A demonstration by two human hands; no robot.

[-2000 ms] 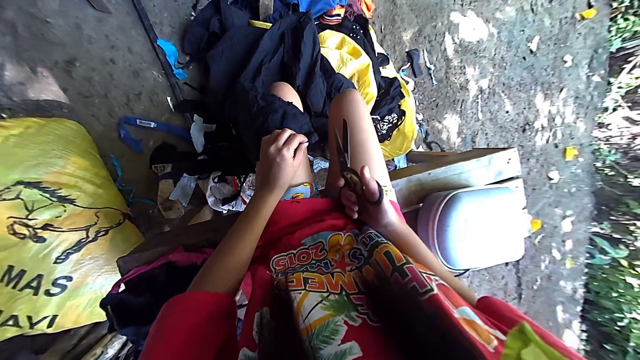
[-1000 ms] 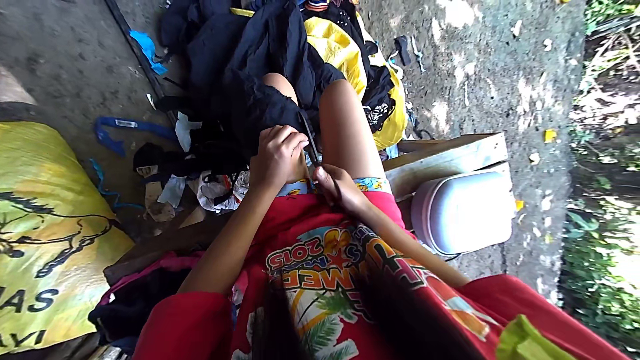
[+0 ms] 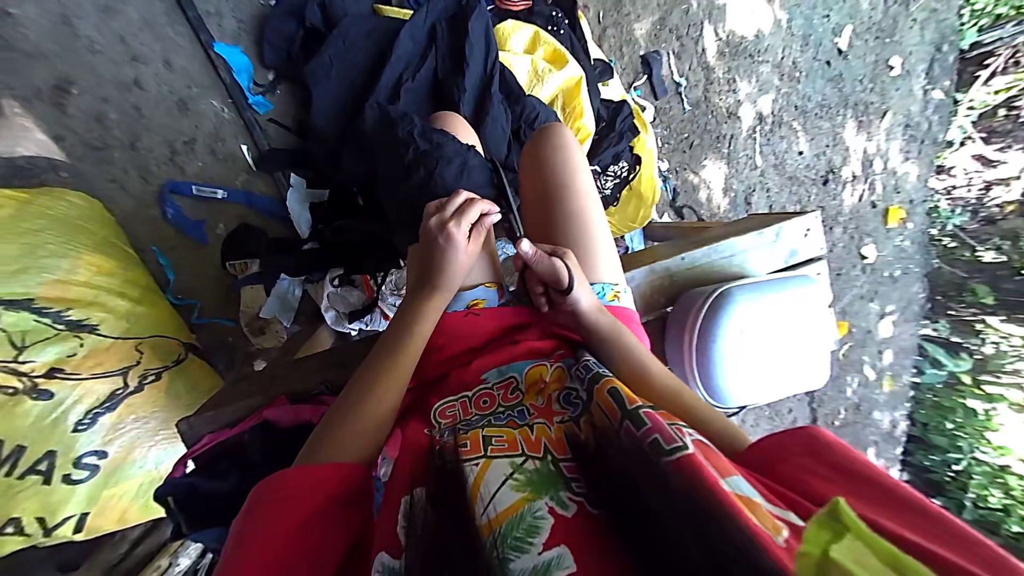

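Note:
My right hand (image 3: 552, 276) grips a pair of scissors (image 3: 509, 200) by the handles, low between my thighs; the dark blades point away from me. Just left of the blades is my left hand (image 3: 458, 232), its fingers pinched together beside dark navy fabric (image 3: 436, 172). Whether a thread or a bit of cloth sits in that pinch cannot be told. The fabric lies over one leg and spreads onto the heap beyond my knees.
A full yellow sack (image 3: 96, 336) stands at the left. At the right, a pale lidded container (image 3: 760, 340) rests by a wooden bench (image 3: 728, 248). Yellow cloth (image 3: 544, 72), a blue strap (image 3: 188, 212) and fabric scraps (image 3: 300, 204) lie ahead on the ground.
Two seconds ago my right hand held the scissors raised over the thigh, farther right of my left hand. They are now lower, between the legs, close beside my left hand.

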